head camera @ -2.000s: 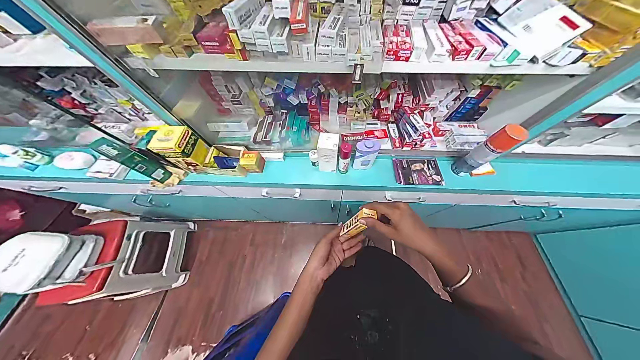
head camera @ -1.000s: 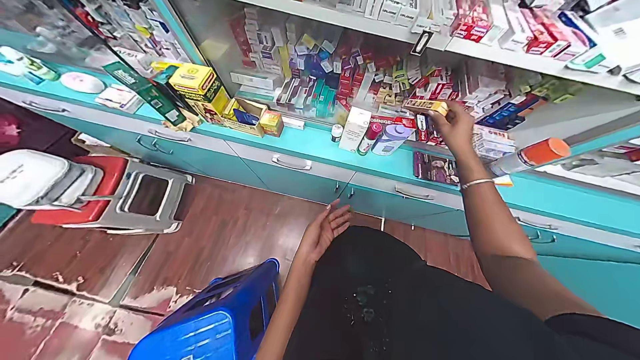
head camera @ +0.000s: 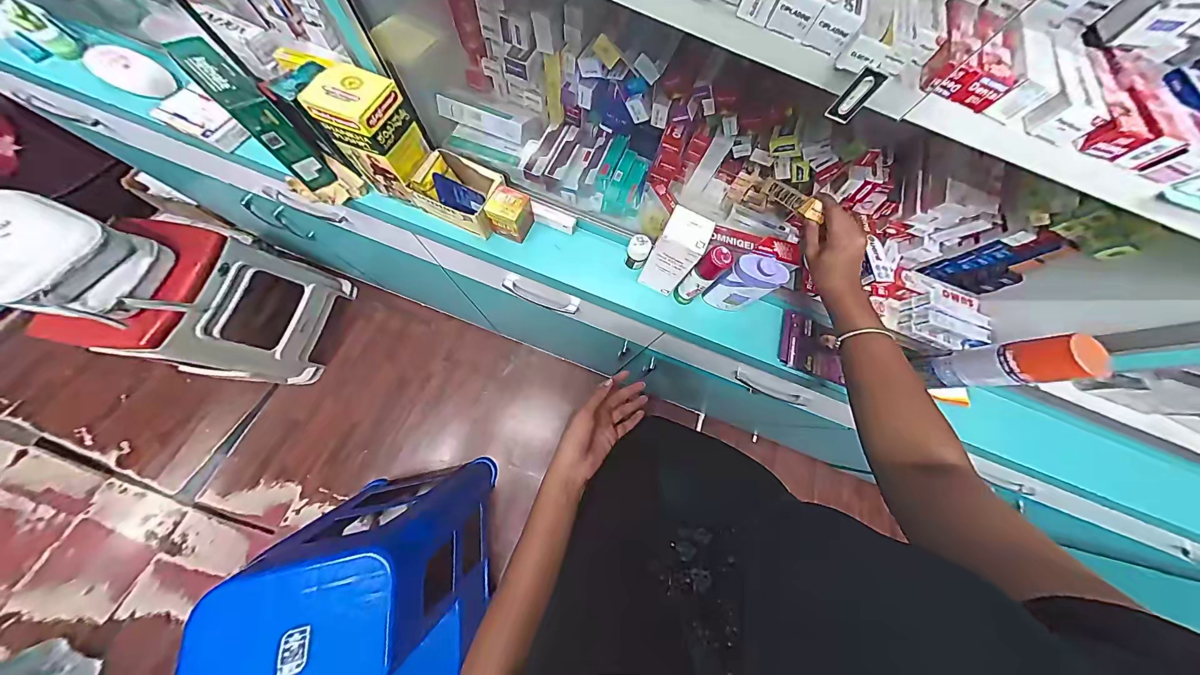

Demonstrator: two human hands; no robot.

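With a bangle at its wrist, my right hand point(head camera: 836, 246) reaches to the glass-fronted lower shelf and grips a small yellow carton point(head camera: 795, 202) by its right end. Piled medicine cartons point(head camera: 675, 141) lie around and behind that carton. My left hand point(head camera: 603, 422) hangs low in front of the drawers, palm showing and fingers apart, holding nothing. On the teal ledge point(head camera: 572, 258), between the two hands, stand a white carton point(head camera: 677, 247), a red-capped bottle point(head camera: 703, 274) and a lilac-capped container point(head camera: 747, 281).
An orange-capped spray can point(head camera: 1017, 361) lies tilted at the right of the ledge. Yellow boxes point(head camera: 361, 117) and an open carton point(head camera: 459, 192) sit to the left. A blue plastic stool point(head camera: 309, 591) stands beside my left arm. Stacked stools point(head camera: 234, 300) are further left.
Two seconds ago both hands were at the yellow carton in front of my body. My left hand has let go and dropped; my right hand has carried the carton up to the shelf.
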